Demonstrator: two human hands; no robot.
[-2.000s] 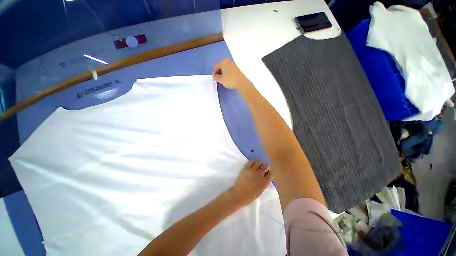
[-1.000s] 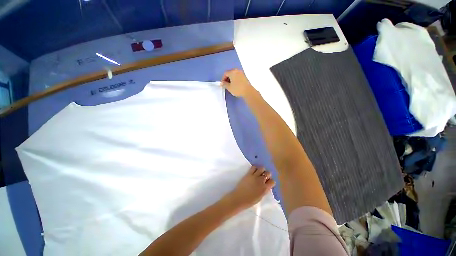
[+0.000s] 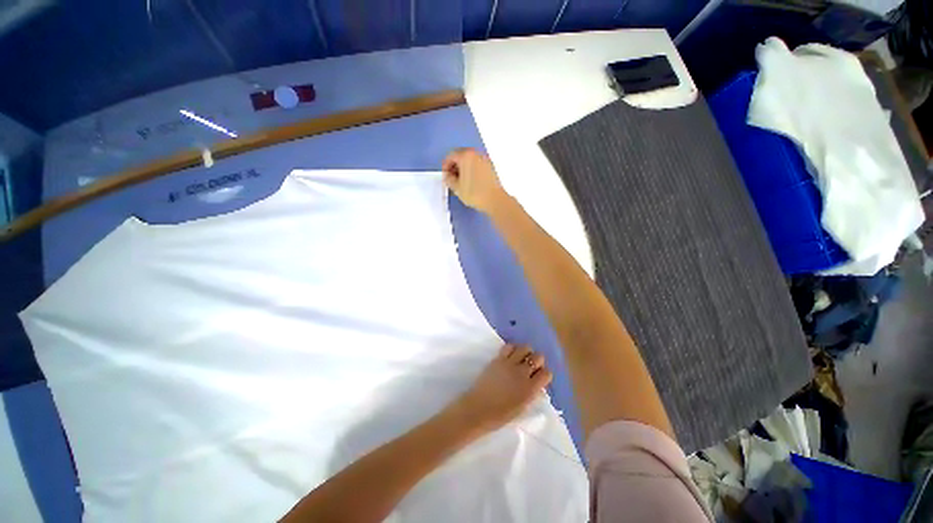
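Observation:
A white vest-shaped panel (image 3: pixel 256 337) lies spread over a blue-tinted sewing template (image 3: pixel 399 143), neck curve toward the far side, with soft wrinkles. My right hand (image 3: pixel 469 179) pinches the panel's far right shoulder corner between thumb and fingers. My left hand (image 3: pixel 517 376) has its curled fingers at the armhole edge lower down; its fingertips are partly hidden. The template's blue surface shows along the armhole. The near edge of the panel is cut off by the picture.
A tan hinge strip (image 3: pixel 338 126) crosses the template's far side, with a clear lid beyond. Right are a dark grey striped panel (image 3: pixel 680 266), a black phone (image 3: pixel 645 75), white cloth (image 3: pixel 834 153) on a blue bin (image 3: pixel 783 189), and cloth scraps (image 3: pixel 762 465) below.
The view has shifted slightly. Both hands remain at the same places on the white panel, which lies much as before.

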